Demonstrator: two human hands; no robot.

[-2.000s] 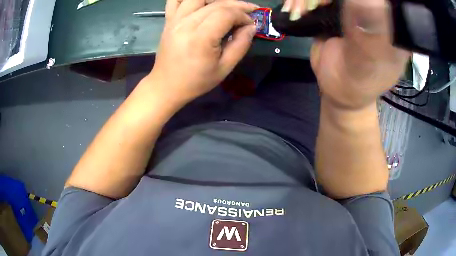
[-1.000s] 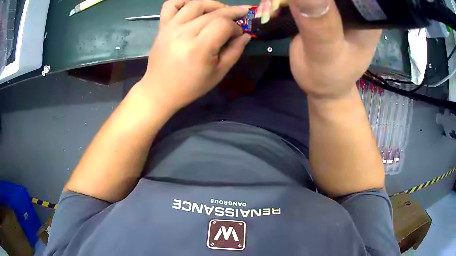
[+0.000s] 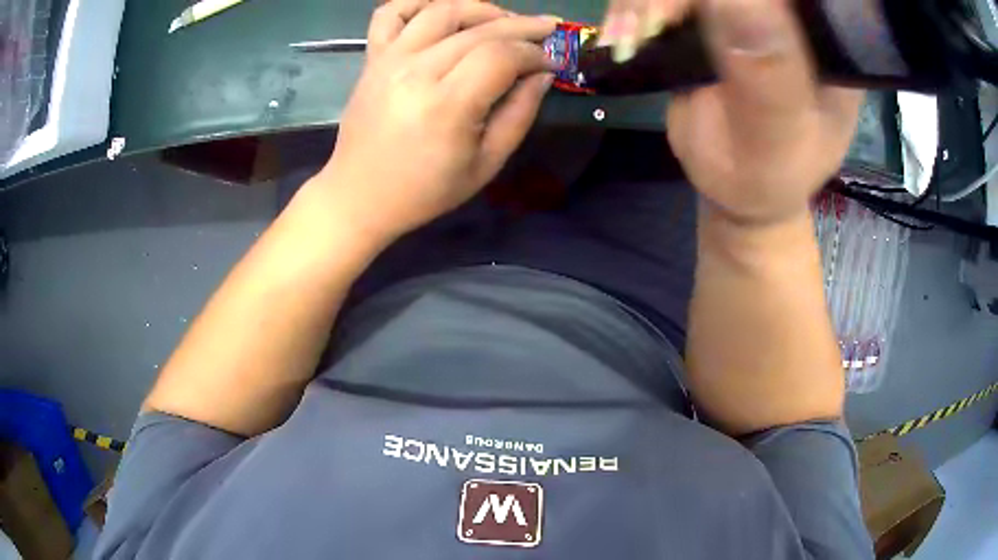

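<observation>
A small open red thermometer housing with a blue circuit board (image 3: 567, 57) lies at the bench's front edge, at top centre. My left hand (image 3: 438, 109) grips its left end between thumb and fingers. The silver probe stem (image 3: 328, 45) sticks out to the left behind my left hand. My right hand (image 3: 766, 120), blurred, is closed around a thick black corded electric screwdriver (image 3: 668, 55). The screwdriver's tip end is at the right side of the circuit board; the exact contact is hidden.
The dark green bench top (image 3: 219, 82) bears a slim cream-white stick (image 3: 205, 13) at upper left. A crumpled white cloth (image 3: 919, 131) lies at right, with black cables beside it. Clear trays with red-ended thermometers (image 3: 865, 284) are below right. Cardboard boxes (image 3: 900, 492) stand on the floor.
The screwdriver and my right hand moved left onto the housing, then slightly back right. My left hand keeps its hold on the housing; more of the board shows than one second ago.
</observation>
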